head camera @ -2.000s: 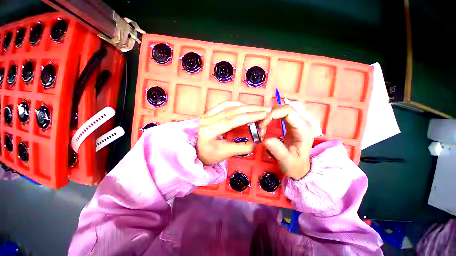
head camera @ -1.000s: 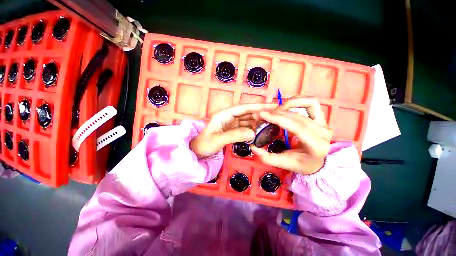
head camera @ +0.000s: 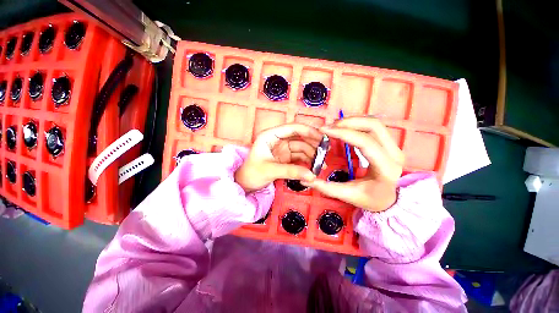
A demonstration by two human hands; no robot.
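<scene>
A round watch head [head camera: 320, 154] is held edge-on above the red-orange tray [head camera: 392, 68]. My right hand [head camera: 368, 164] grips it between thumb and fingertips at its top and bottom. My left hand [head camera: 279, 158] is around its left side, thumb and fingertips close to its rim; the exact contact is hard to see. A blue stick [head camera: 348, 150] passes behind or within my right hand; whether it is held I cannot tell. A small white wipe [head camera: 361, 158] shows partly beneath my right hand. Several black watch heads [head camera: 315, 93] sit in tray pockets.
Tilted red trays with watch heads [head camera: 61, 90] stand at left, with white straps [head camera: 115, 156] and dark straps [head camera: 104, 92] beside them. A white sheet [head camera: 469, 137] lies under the tray's right edge. A dark thin tool [head camera: 469, 197] and a white box [head camera: 544, 208] are at right.
The watch head has turned from edge-on to showing its glossy face and back to edge-on. My right hand has shifted slightly right and opened wider around it than two seconds ago.
</scene>
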